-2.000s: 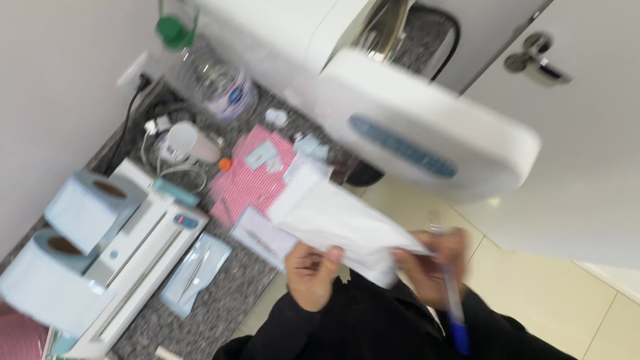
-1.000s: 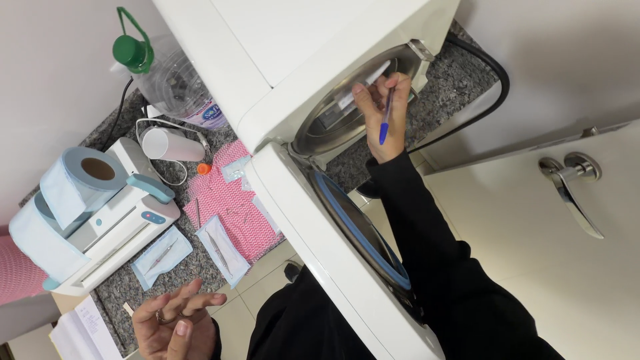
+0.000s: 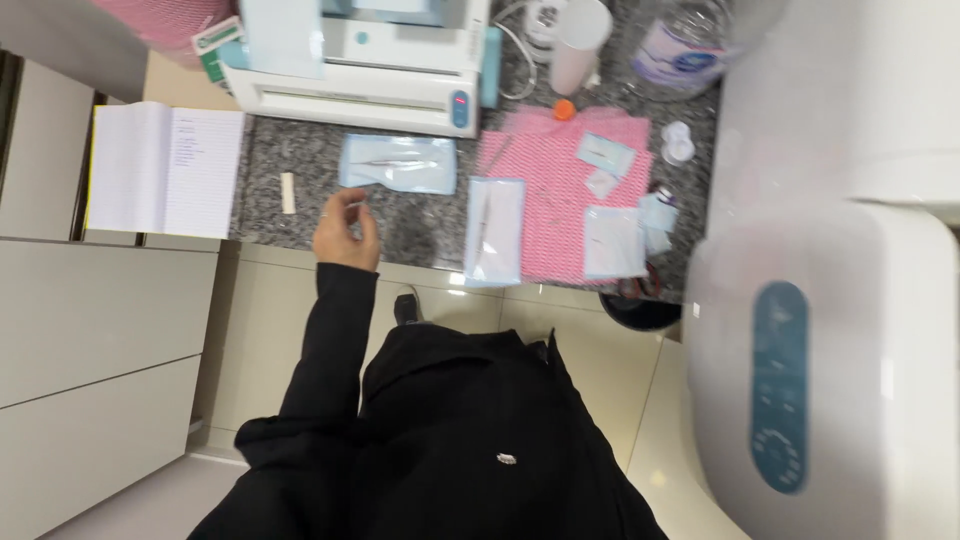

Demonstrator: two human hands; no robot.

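My left hand (image 3: 348, 229) hovers over the front edge of the granite counter, fingers curled loosely apart, with nothing seen in it. Just beyond its fingertips lies a blue-edged sterilization pouch (image 3: 399, 163) with a thin metal instrument inside. A second pouch (image 3: 495, 231) with an instrument overlaps the left side of a pink patterned cloth (image 3: 553, 202). Smaller pouches (image 3: 615, 241) rest at the cloth's right side. Behind the first pouch stands a white pouch sealing machine (image 3: 360, 101). My right hand is out of view.
An open lined notebook (image 3: 201, 172) with writing lies at the left. A white autoclave (image 3: 847, 360) with a blue panel fills the right. A plastic bottle (image 3: 679, 56), a pale cup (image 3: 579, 45) and an orange cap (image 3: 564, 109) are at the back. A dark bin (image 3: 641, 311) stands below the counter.
The view has swung from the autoclave toward the counter. My right hand, which held a blue pen at the autoclave's opening a second ago, has left the view. My left hand is now near the pouch.
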